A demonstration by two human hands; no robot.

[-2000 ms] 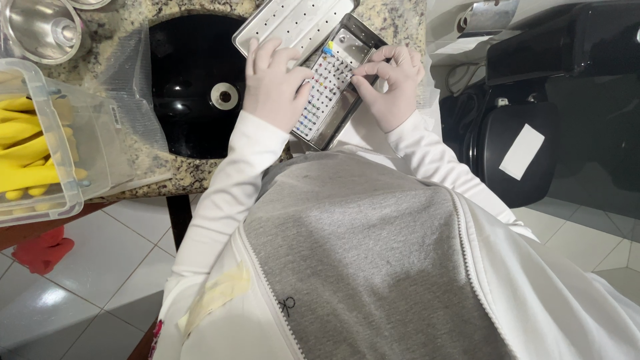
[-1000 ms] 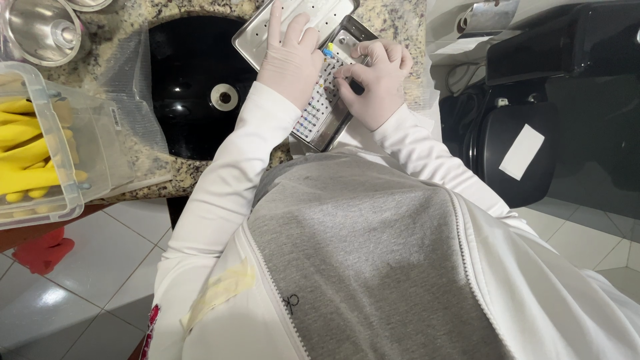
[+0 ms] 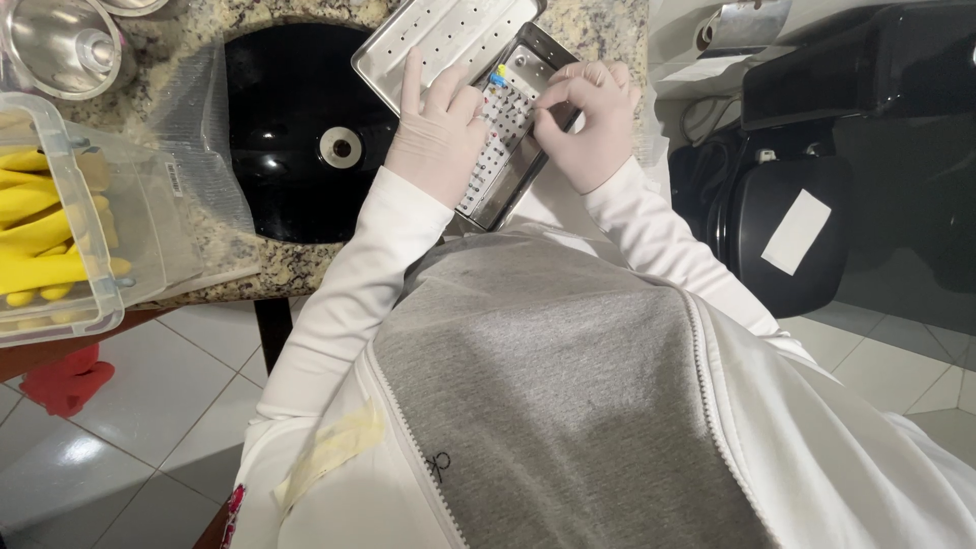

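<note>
A perforated metal instrument case (image 3: 526, 169) lies at the counter's edge, its inner rack (image 3: 488, 164) filled with rows of small dental burs or similar pins. One yellow and one blue piece (image 3: 499, 76) stand near the rack's far end. The case's perforated metal lid (image 3: 457, 34) is at the upper left of it. My left hand (image 3: 440, 133), in a pale thin glove, rests over the lid's near edge and the rack's left side, fingers apart. My right hand (image 3: 583, 122), gloved too, is over the case's right side, thumb and forefinger pinched together; whatever is between them is too small to tell.
Left of the case is a black sink basin (image 3: 305, 191) in the granite counter (image 3: 286, 271). Metal bowls (image 3: 65, 46) and a clear plastic bin (image 3: 99, 267) of yellow rubber gloves (image 3: 38, 229) stand farther left. A black toilet (image 3: 793, 191) is at the right.
My left hand has moved from the top of the case onto the lid and back nearer the rack. My right hand stays over the case's right side, fingers pinched.
</note>
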